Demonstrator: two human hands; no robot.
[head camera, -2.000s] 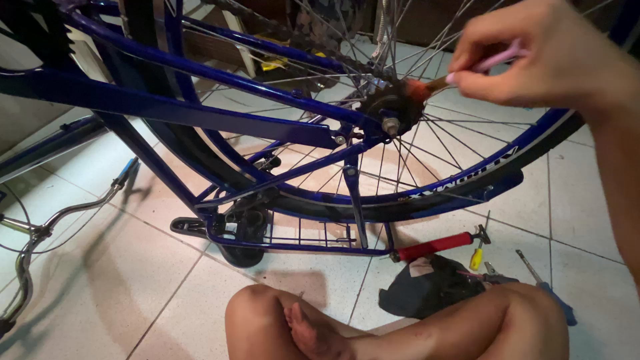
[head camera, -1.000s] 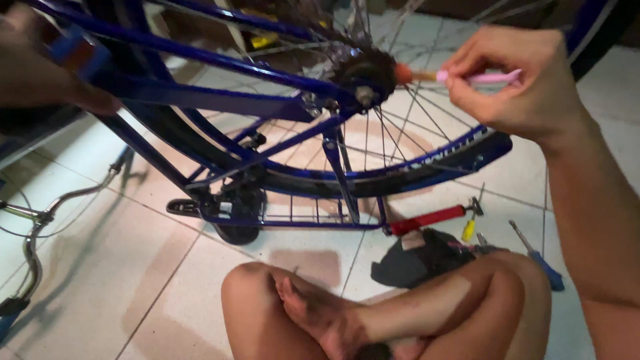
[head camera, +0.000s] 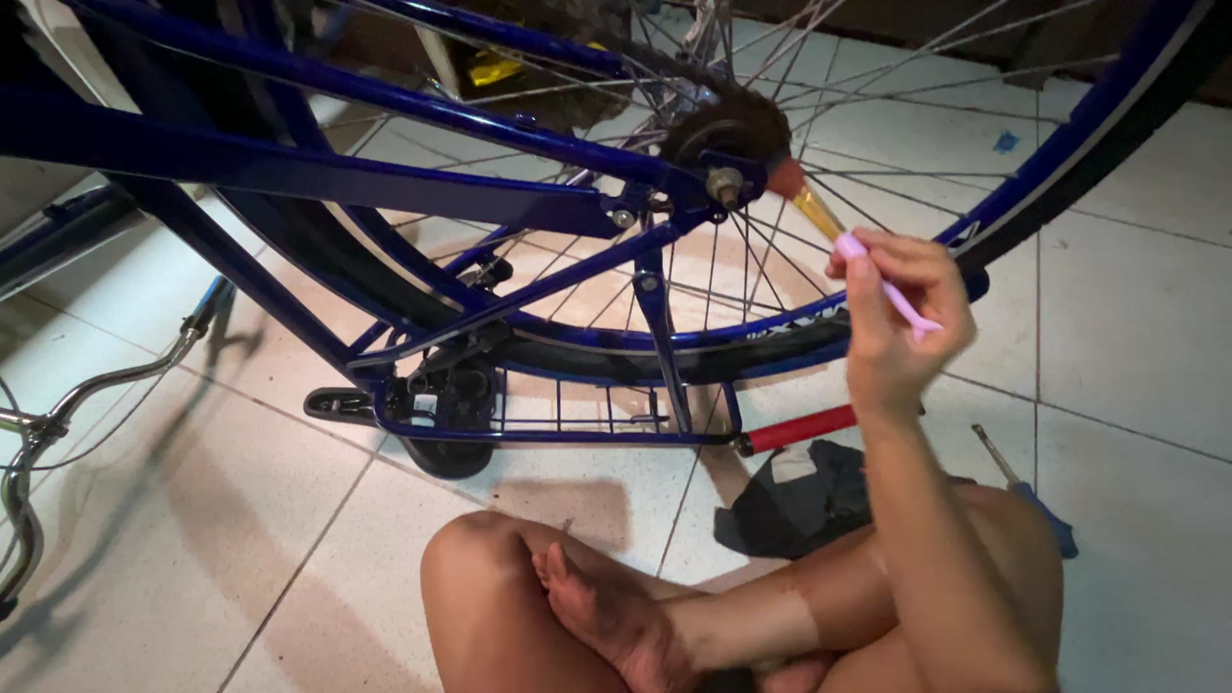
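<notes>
My right hand (head camera: 900, 308) grips the pink handle of a small brush (head camera: 813, 212). Its reddish bristles touch, or nearly touch, the right side of the dark rear sprocket (head camera: 770, 120) by the axle nut (head camera: 724, 186). The blue bicycle is upside down, with its spoked rear wheel (head camera: 1059, 159) standing above the rear rack (head camera: 587, 438) and the black saddle (head camera: 452, 448) on the floor. My left hand is out of view.
Near my crossed legs lie a red cylindrical tool, probably a pump (head camera: 804, 428), a dark cloth (head camera: 799, 500) and a blue-handled screwdriver (head camera: 1044, 520). Curved metal handlebars (head camera: 106, 380) are at the left on the tiled floor (head camera: 318, 568). Something yellow (head camera: 496, 67) shows behind the wheel.
My left hand, at the upper left one second ago, has gone out of view. My right hand is now lower relative to the sprocket, and the brush slants up to the left.
</notes>
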